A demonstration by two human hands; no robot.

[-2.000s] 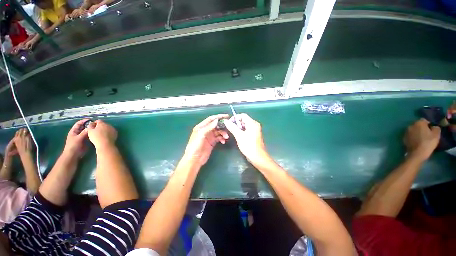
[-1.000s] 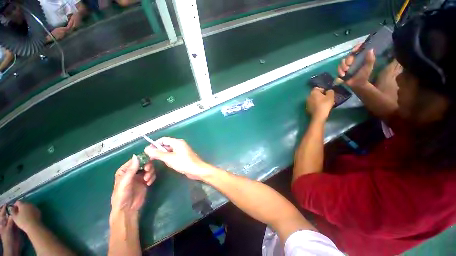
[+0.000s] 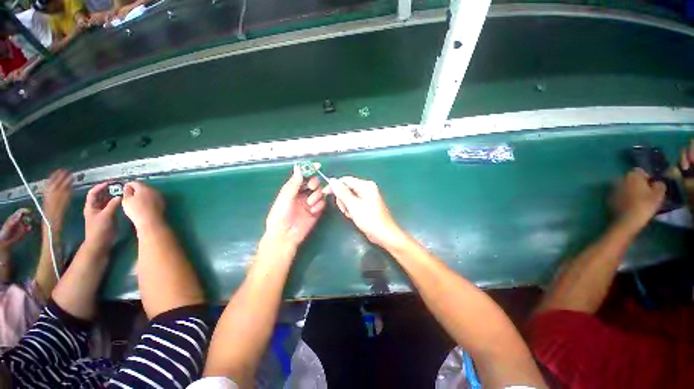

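Note:
My left hand [image 3: 295,209] holds a small green circuit board [image 3: 307,169] between its fingertips, above the green bench near the white rail. Pale marks show on the board's face. My right hand [image 3: 359,203] holds a thin pale stick-like tool [image 3: 323,175] between thumb and fingers. The tool's tip is at the board's right edge; whether it touches cannot be told. Both hands are bare.
A clear plastic bag of small parts [image 3: 482,154] lies right of my hands by the white rail [image 3: 365,143]. A white upright [image 3: 455,68] rises behind. Small parts lie on the conveyor [image 3: 251,99]. Neighbours' hands work at left and right, the right one at a black block [image 3: 651,162].
The view swung right to the neighbour in red, then back. The board is now raised with its face showing, and the tool has turned so its tip points up-left at the board.

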